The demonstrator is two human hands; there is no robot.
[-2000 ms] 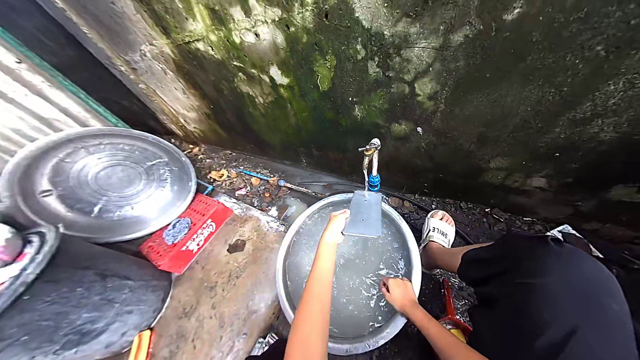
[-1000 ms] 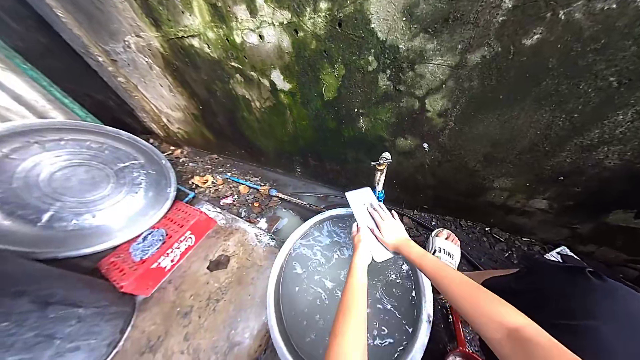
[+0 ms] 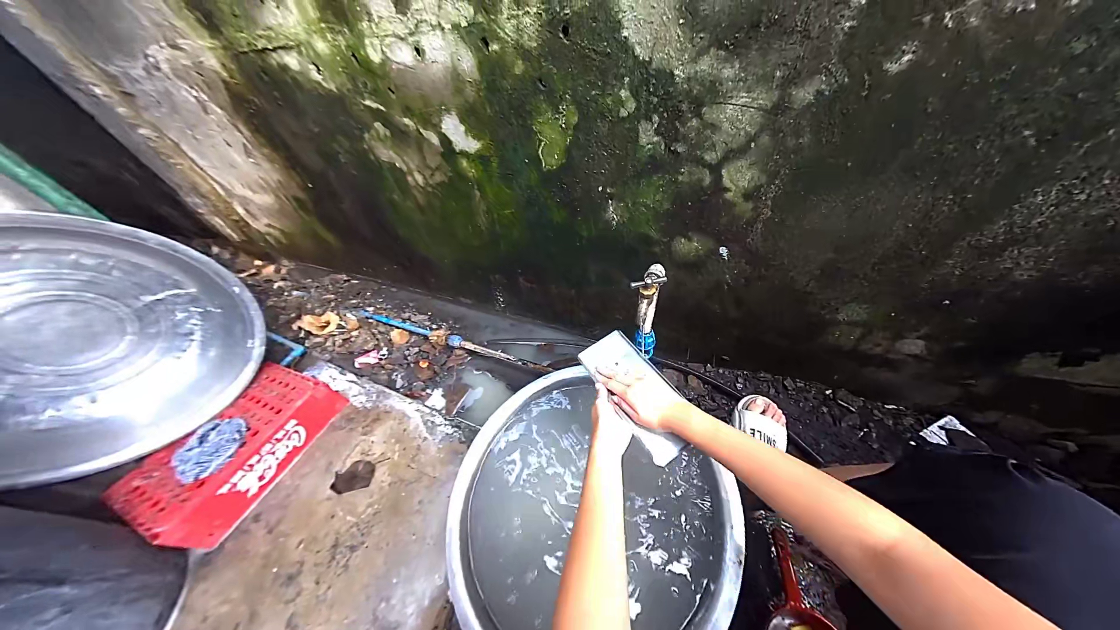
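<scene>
A flat, pale metal-looking rectangular piece (image 3: pixel 658 444) is tilted over a round metal basin (image 3: pixel 464 490) of cloudy, foamy water. My left hand (image 3: pixel 610 416) grips its left edge, its fingers partly hidden. My right hand (image 3: pixel 643 395) lies flat on the upper face of the piece, close beside the left. Just behind the piece stands a water tap (image 3: pixel 648 302) with a blue fitting.
At the left, a large round metal lid or tray (image 3: pixel 201 350) leans over a red plastic crate (image 3: pixel 297 429) holding a grey scouring pad (image 3: pixel 210 450). A red-handled dipper (image 3: pixel 787 569) is right of the basin. A mossy wall (image 3: pixel 542 192) rises behind. A sandalled foot (image 3: pixel 761 423) is near the tap.
My right hand has moved from low over the water onto the flat piece, which was near upright against the tap and is now slanted. My left hand still holds it.
</scene>
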